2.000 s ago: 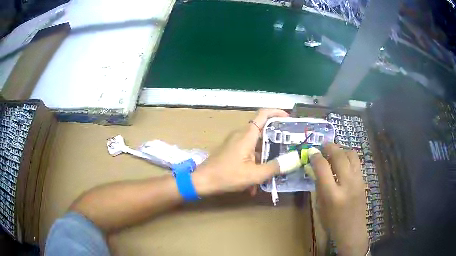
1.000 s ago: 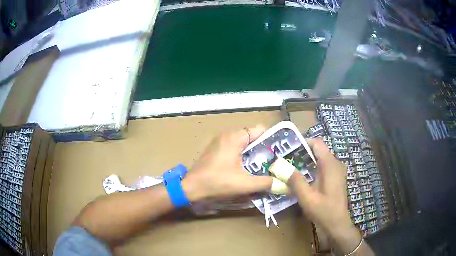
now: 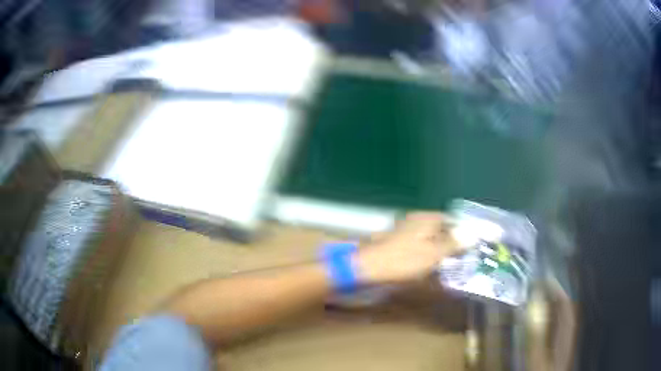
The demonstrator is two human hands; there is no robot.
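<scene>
The frame is strongly blurred. The open white socket housing (image 3: 493, 253) is tilted at the right, with a green board with a yellow block (image 3: 501, 253) inside it. My left hand (image 3: 413, 248), with a blue band at the wrist, holds the housing at its left edge. My right hand (image 3: 554, 326) is a blurred shape at the lower right, below the housing; its fingers look apart from the housing, and whether it holds anything cannot be told.
A brown bench (image 3: 290, 337) lies under my arm. A tray of small modules (image 3: 61, 239) stands at the left. A white slab (image 3: 203, 152) is at the upper left, beside the green belt (image 3: 406, 145). A dark shape (image 3: 616, 282) fills the right side.
The view has swung and blurred. The housing is now farther right and up, held by my left hand. My right hand has left the inside of the housing and moved lower right.
</scene>
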